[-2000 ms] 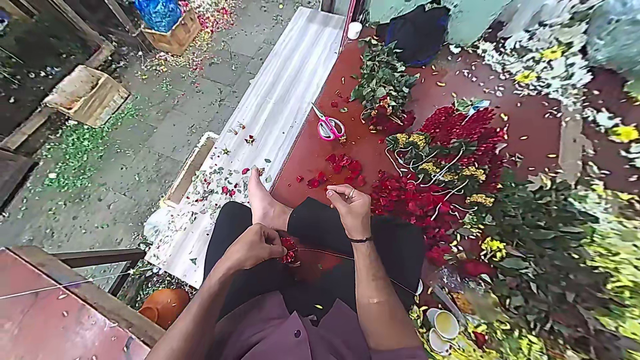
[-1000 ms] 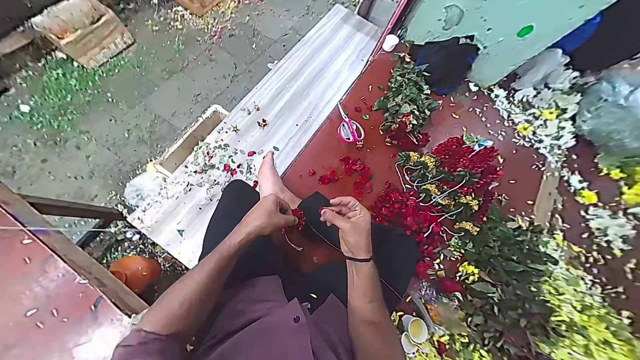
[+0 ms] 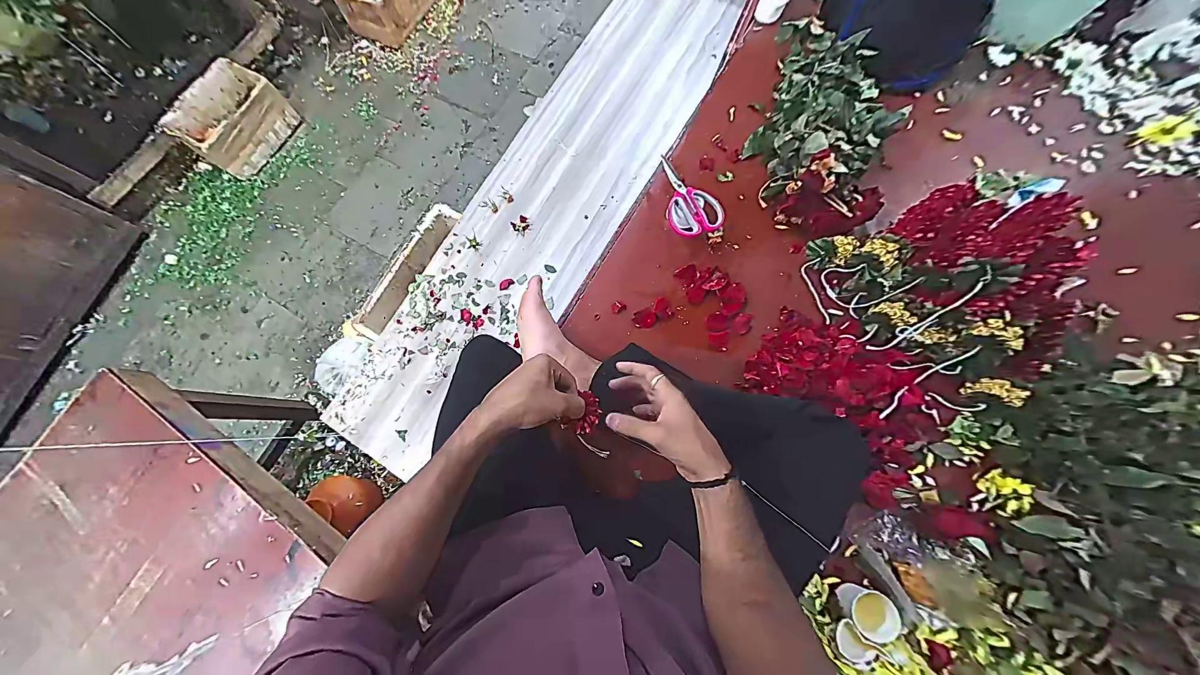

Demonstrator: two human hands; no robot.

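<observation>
My left hand pinches a small bunch of red petals above my lap, with a pale string end hanging below it. My right hand is just to the right of the bunch, its fingers spread, with a ring and a dark wristband. A thin thread runs from near my right wrist down to the right. Pink-handled scissors lie on the red floor ahead, with loose red petals nearer to me. To the right are a heap of red petals and red-and-yellow flower garlands with white strings.
Leafy stems lie beyond the scissors, and more foliage at right. Two cups stand at lower right. A white plank borders the red floor. At left are a red tabletop, an orange pot and a wooden crate.
My right hand has opened, its fingers spread apart. My left hand still holds the red bunch.
</observation>
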